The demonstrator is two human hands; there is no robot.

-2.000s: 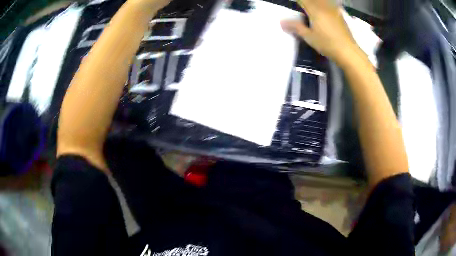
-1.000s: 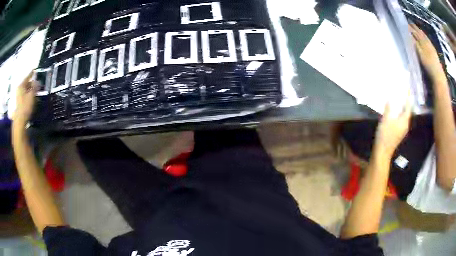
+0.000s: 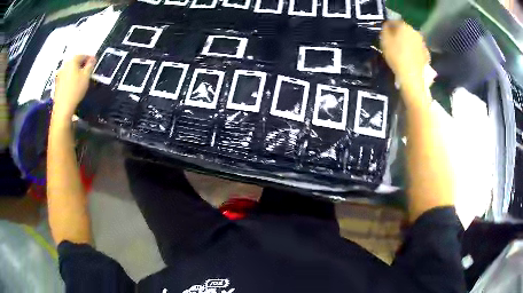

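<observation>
A large, shiny black blister tray (image 3: 258,166) lies in front of me, filled with black front housings (image 3: 246,91) that bear white rectangular frames. My left hand (image 3: 74,80) is at the tray's left edge, fingers curled onto it. My right hand (image 3: 404,48) is at its upper right edge, fingers bent over it. Both hands look closed on the tray's sides; the fingertips are partly hidden and slightly blurred. A pale film (image 3: 391,171) shows along the tray's right edge.
White adhesive sheets (image 3: 49,60) lie left of the tray. More white sheets (image 3: 473,143) lie on the right, beyond my right forearm. A round thing with a purple-blue ring (image 3: 28,140) is at the far left. A red object (image 3: 238,209) shows below the tray.
The white sheet over the tray two seconds ago is gone from it. My right hand has left the white sheets on the right and come to the tray's right edge. The view has shifted.
</observation>
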